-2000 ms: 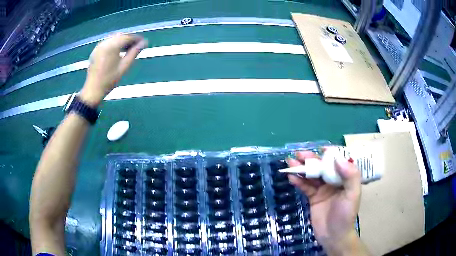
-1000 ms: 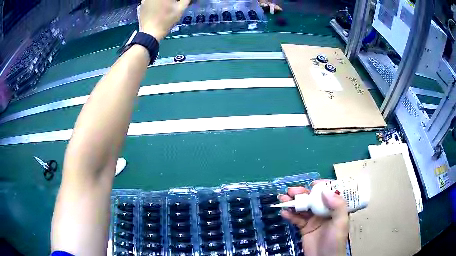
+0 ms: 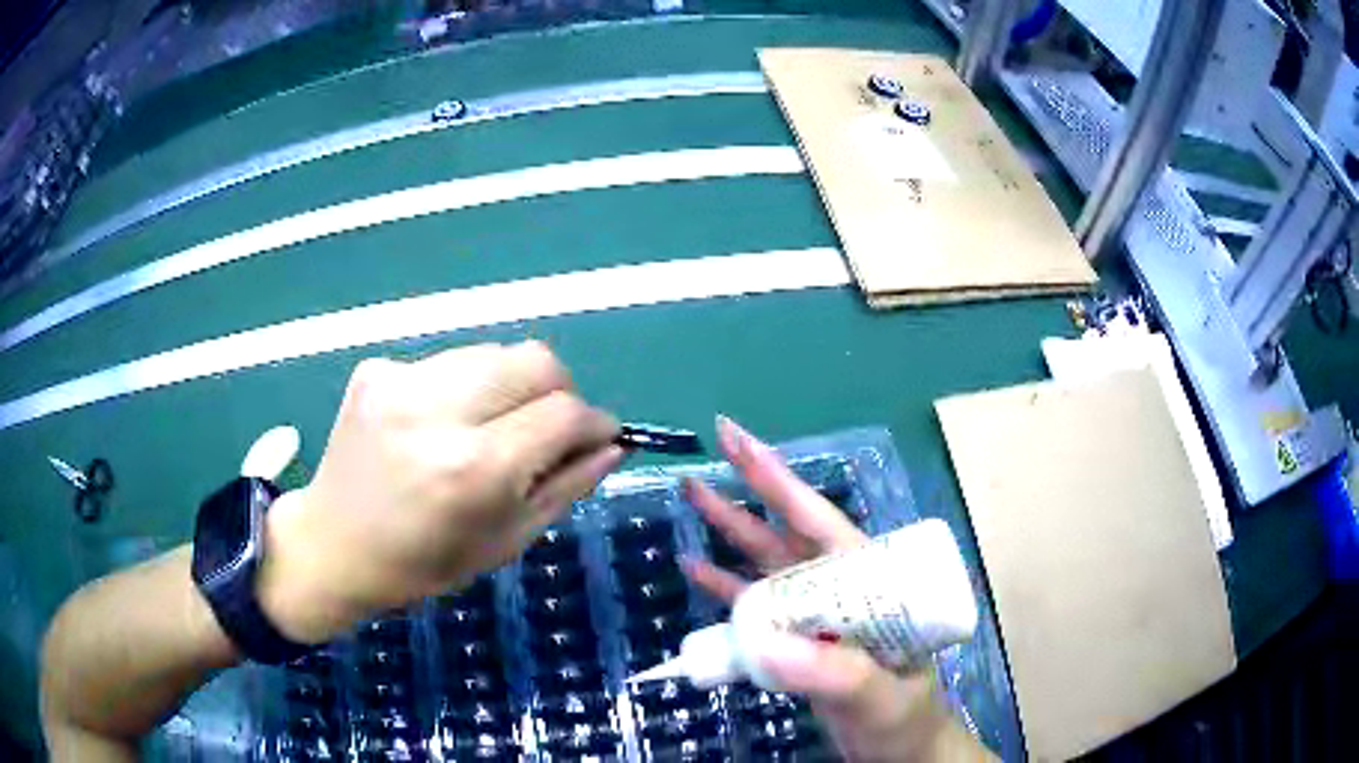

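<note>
My left hand (image 3: 462,462), with a dark watch on its wrist, pinches a short black part (image 3: 657,438) between the fingertips above the tray's far edge. My right hand (image 3: 812,596) holds a white squeeze bottle (image 3: 879,596) with its thin nozzle pointing left over the tray. The fingers of my right hand are spread beside the black part. The clear plastic tray (image 3: 891,465) lies below both hands, its rows filled with black round parts (image 3: 559,596). My left hand and forearm cover part of the rows.
Two black wheels (image 3: 899,100) lie on the far cardboard (image 3: 954,209). Another wheel (image 3: 449,111) lies on a strip. A near cardboard sheet (image 3: 1103,552) lies right of the tray. Scissors (image 3: 90,485) and a white oval object (image 3: 271,452) lie left. A metal frame (image 3: 1163,134) stands right.
My left hand has come back from the far side of the bench and now holds a black part over the tray. My right hand has moved left with the bottle, its fingers spread wider. The view has shifted.
</note>
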